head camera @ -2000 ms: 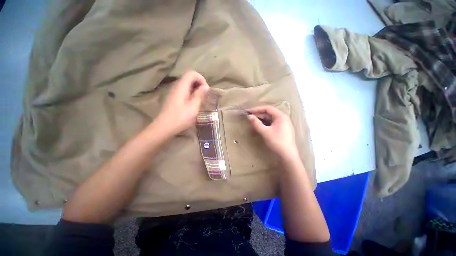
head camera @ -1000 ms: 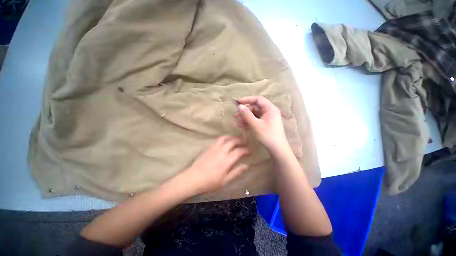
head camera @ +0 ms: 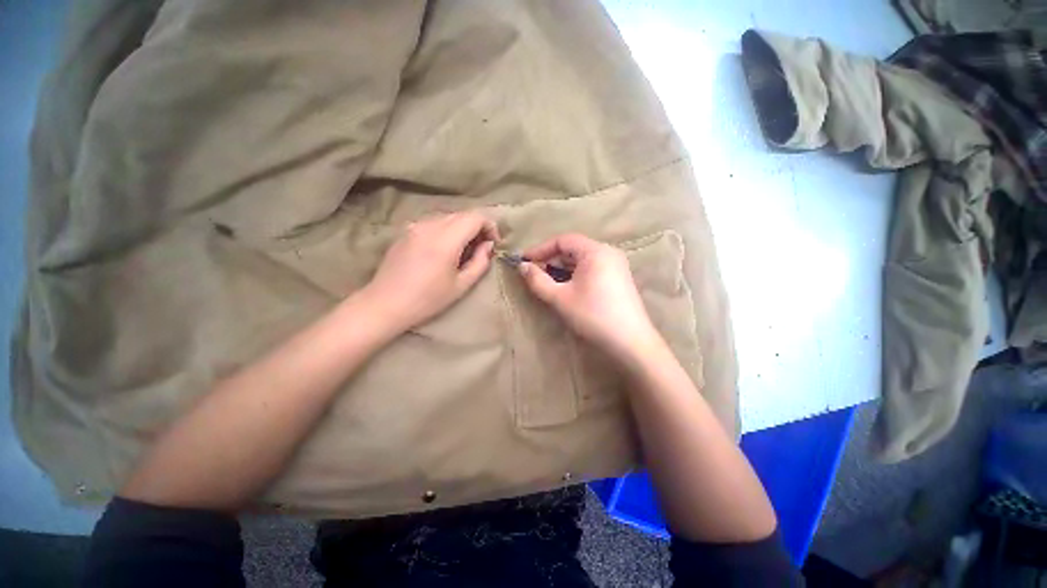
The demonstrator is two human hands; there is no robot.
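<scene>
A tan jacket (head camera: 287,310) lies spread in front of me, its snap edge toward me. The pocket flap (head camera: 544,379) lies down over the patch pocket (head camera: 654,287). My left hand (head camera: 434,267) pinches something small at the flap's upper corner, perhaps a thread end or the cloth; I cannot tell which. My right hand (head camera: 583,285) holds the thread snips (head camera: 512,260), mostly hidden in the fingers, with the silver tips at that corner close to my left fingertips.
A pile of tan and plaid jackets (head camera: 936,195) lies at the right, one sleeve hanging over the table (head camera: 792,287) edge. A blue plastic bin (head camera: 809,471) stands below the edge, right of me. My dark clothing carries thread scraps.
The flap was lifted with its plaid underside showing, then lay down under my hands. My left hand has moved up from the flap to its upper corner, and the snips have moved slightly left.
</scene>
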